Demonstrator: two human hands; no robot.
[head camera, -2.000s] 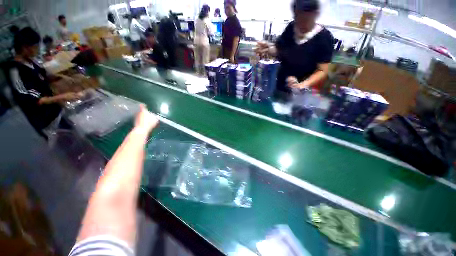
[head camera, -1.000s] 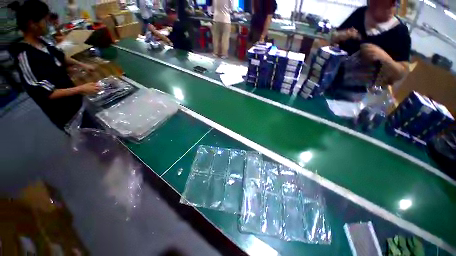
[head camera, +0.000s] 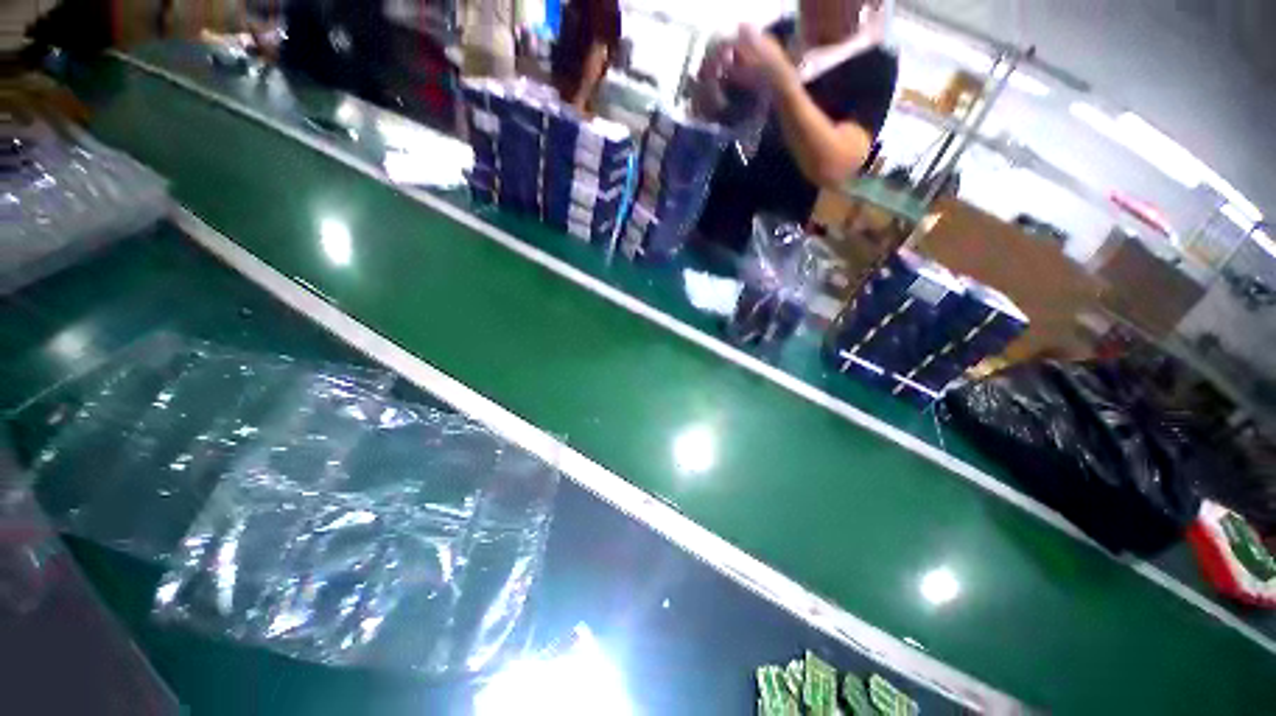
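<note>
Neither of my hands is in the picture. Nearest in front of me, a clear blister tray (head camera: 350, 525) with rectangular pockets lies flat on the glossy green bench top. It looks shiny, and a second clear part shows at its left. A loose pile of small green circuit boards (head camera: 826, 691) is at the bottom edge, cut off by it. A glaring white patch, perhaps a sheet (head camera: 560, 683), lies between the tray and the boards. The view is somewhat blurred.
A green conveyor (head camera: 560, 364) with pale edges runs diagonally across. Beyond it are navy-blue box stacks (head camera: 553, 157), more blue boxes (head camera: 917, 329), a black bag (head camera: 1071, 434) and a person in dark clothes (head camera: 854, 105). A stack of clear trays (head camera: 70, 196) is at the far left.
The view has turned to the right and shifted since one second ago. The blister tray now appears further left and larger. My arm, seen two seconds ago, is out of view.
</note>
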